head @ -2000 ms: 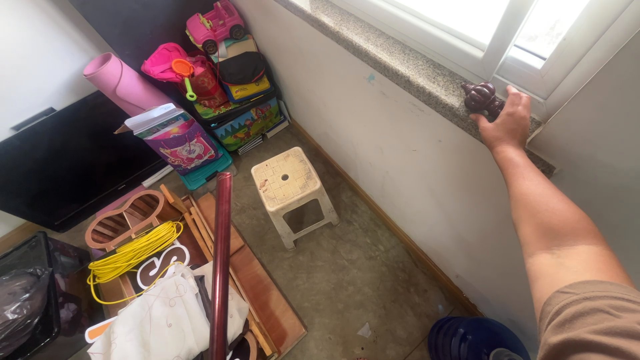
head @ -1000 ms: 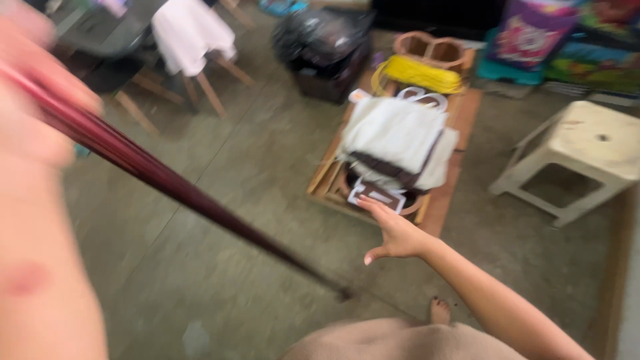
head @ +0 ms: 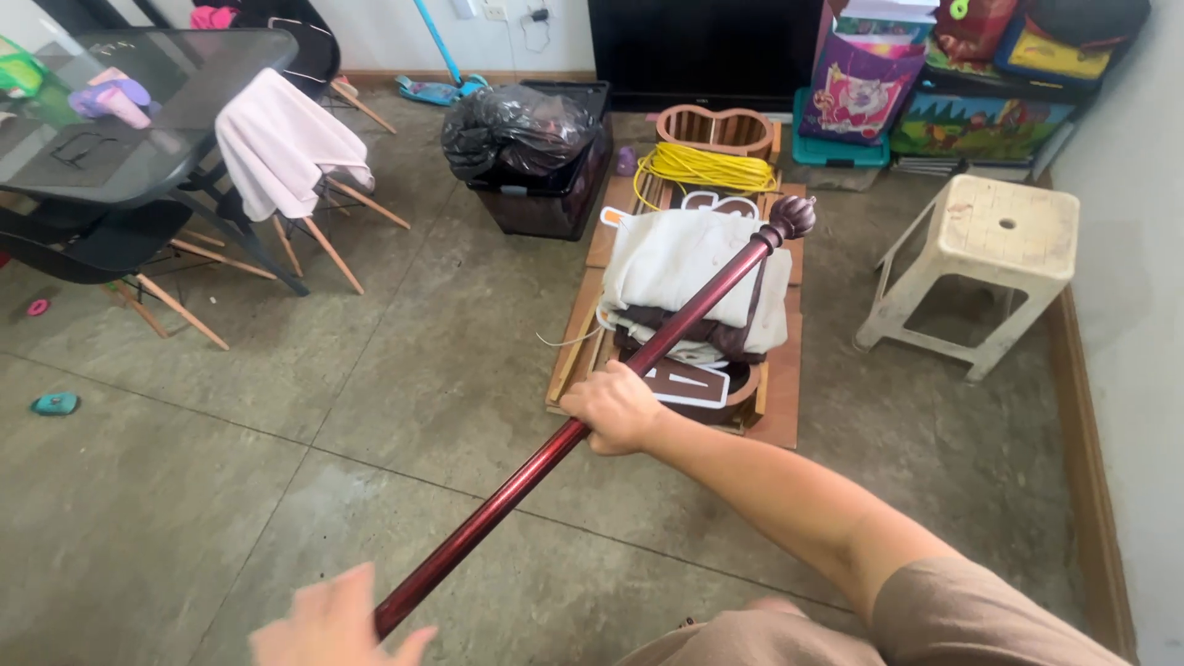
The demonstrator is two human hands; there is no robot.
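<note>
A dark red metallic curtain rod (head: 532, 472) runs diagonally across the view, with a ribbed, bulb-shaped finial (head: 794, 218) at its far upper end. My right hand (head: 615, 407) is closed around the rod near its middle, above the brown wooden boards. At the bottom left, my left hand (head: 338, 620) is blurred beside the rod's near end, fingers and thumb spread; whether it touches the rod is unclear. Behind the rod, folded whitish cloth (head: 680, 254) lies on the stack of wooden pieces (head: 782, 388), with a coil of yellow cord (head: 708, 168) beyond it.
A cream plastic stool (head: 1006, 222) stands at right, near the wall. A black plastic bin (head: 536, 208) with a black bag (head: 518, 129) is behind the boards. At left are a glass-topped table (head: 139, 171) and chairs, one draped with a pink cloth (head: 287, 143). A teal object (head: 55, 403) lies on the floor.
My right hand, on a finial at the windowsill two seconds ago and free one second ago, now grips the rod. My left hand has opened near the rod's end. The view has swung left.
</note>
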